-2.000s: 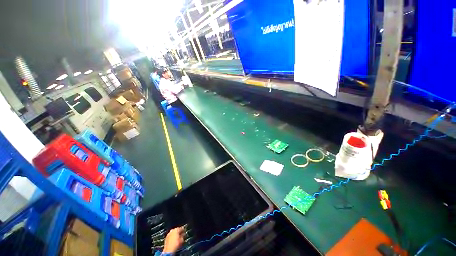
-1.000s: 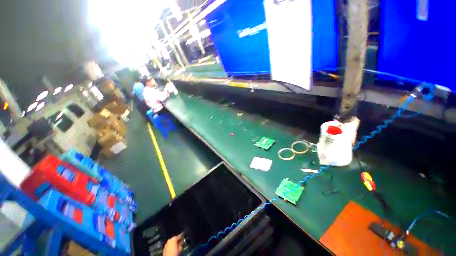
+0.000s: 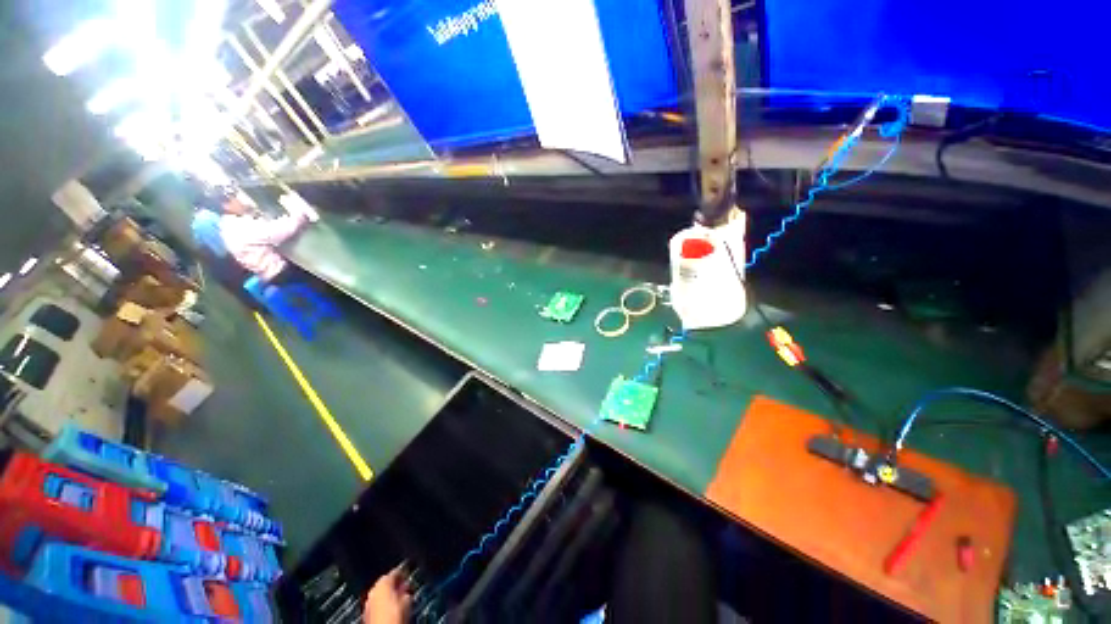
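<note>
My left hand (image 3: 387,600) is small and blurred at the bottom edge, at the lower left end of the large black tray (image 3: 426,488). Its fingers are beside thin, pale upright pieces in the tray; whether it grips one is unclear. A blue coiled cord (image 3: 518,506) runs from near this hand up across the bench to the shelf. My right hand is not in view. A green circuit board (image 3: 630,402) lies on the green bench beside the tray, with a smaller green board (image 3: 563,306) farther back. The orange-brown fixture base (image 3: 792,482) carries a black connector block (image 3: 867,466) and holds no board.
A white bottle-like container (image 3: 707,287) stands by the post (image 3: 715,110). Pale rings (image 3: 613,322), a white slip (image 3: 562,356) and a red-yellow plug (image 3: 785,347) lie on the bench. More boards (image 3: 1036,605) are at lower right. Blue and red bins (image 3: 85,506) stand left; a person (image 3: 258,238) sits far back.
The view has swung right, showing more of the fixture base, a red piece on it and boards at the lower right. My left hand stays low at the tray, nearer the bottom edge.
</note>
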